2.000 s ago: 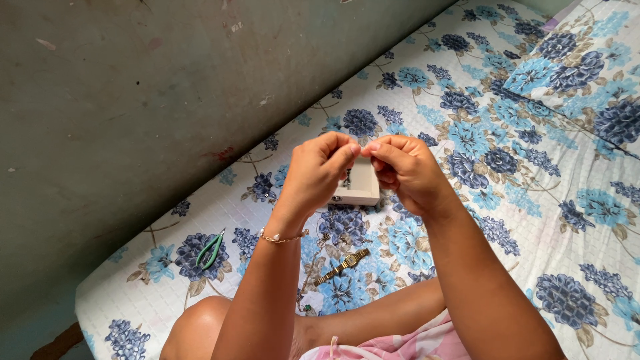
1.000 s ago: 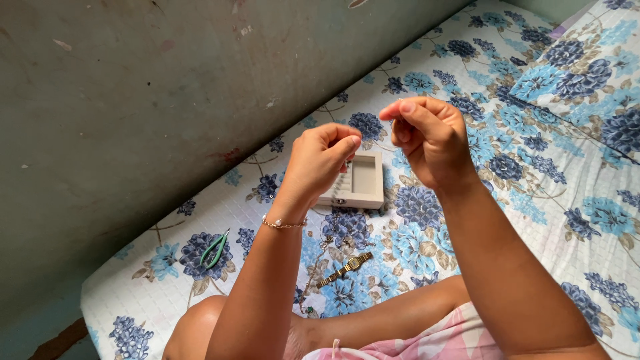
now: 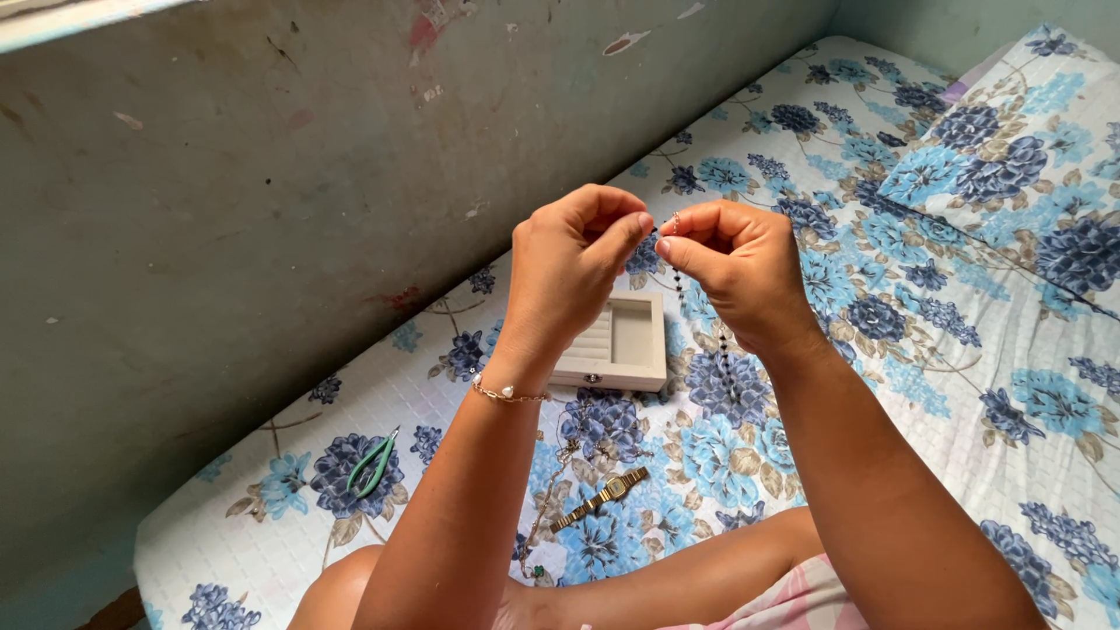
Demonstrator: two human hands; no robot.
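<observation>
A thin chain with dark beads (image 3: 724, 352) hangs from my right hand (image 3: 739, 267), its fine links pinched between thumb and forefinger. My left hand (image 3: 577, 262) is raised close beside it, thumb and forefinger together near a small dark bead of the chain; a bracelet with a pale charm circles that wrist. Below the hands lies a cream jewelry box (image 3: 652, 376) with ridged and plain compartments. Nearer to me are a gold-coloured wristwatch (image 3: 602, 499) and a tangled necklace chain (image 3: 549, 490) with a green pendant (image 3: 536, 570).
Green-handled pliers (image 3: 374, 465) lie on the floral bedsheet (image 3: 289, 534), left of my left forearm. A stained wall (image 3: 262, 219) runs along the bed's far left side. My folded legs are at the near edge, and floral fabric covers a raised part at the right.
My hands, apart one second ago, have come close together again. The dark beaded chain now hangs under my right hand.
</observation>
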